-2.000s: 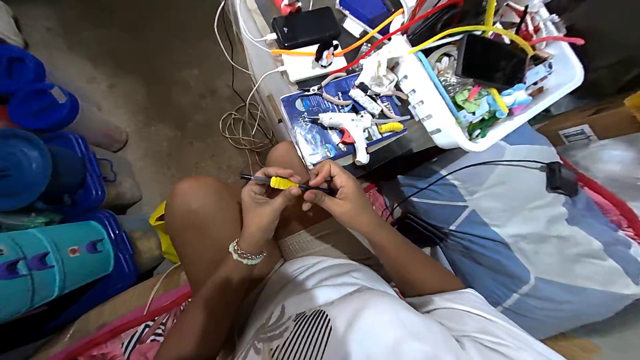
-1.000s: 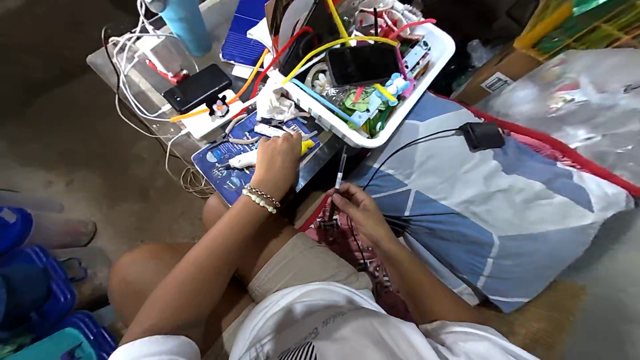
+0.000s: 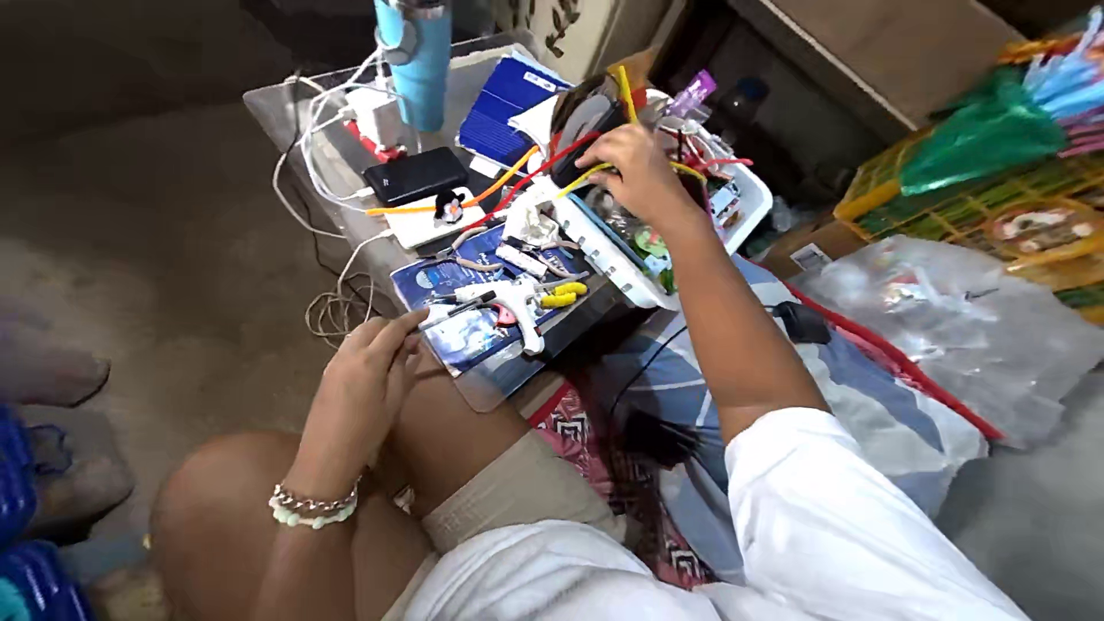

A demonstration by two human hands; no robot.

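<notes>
My left hand (image 3: 366,379) is at the table's near left edge, its fingertips on a slim black-and-white pen-like tool (image 3: 457,309). That tool points toward a white glue gun (image 3: 515,312), which lies on a blue printed sheet (image 3: 440,280). Yellow-handled pliers (image 3: 562,295) rest beside the gun. My right hand (image 3: 638,177) reaches over a white plastic basket (image 3: 617,263), fingers bent beside a black flat device (image 3: 586,151) and yellow fuzzy craft stems (image 3: 628,93). Whether its fingers grip anything is unclear. Red (image 3: 552,164) and orange (image 3: 483,200) stems cross the basket's left side.
A black power bank (image 3: 417,175), a white extension strip (image 3: 431,220) and a blue tumbler (image 3: 416,69) stand or lie on the table. White cables (image 3: 323,172) trail over its left edge. Right of the basket are a clear plastic bag (image 3: 940,328) and a yellow crate (image 3: 949,181).
My left hand has left the tools on the table and is now at the pen-like tool that my right hand held. My right hand has moved up over the basket. The view has shifted.
</notes>
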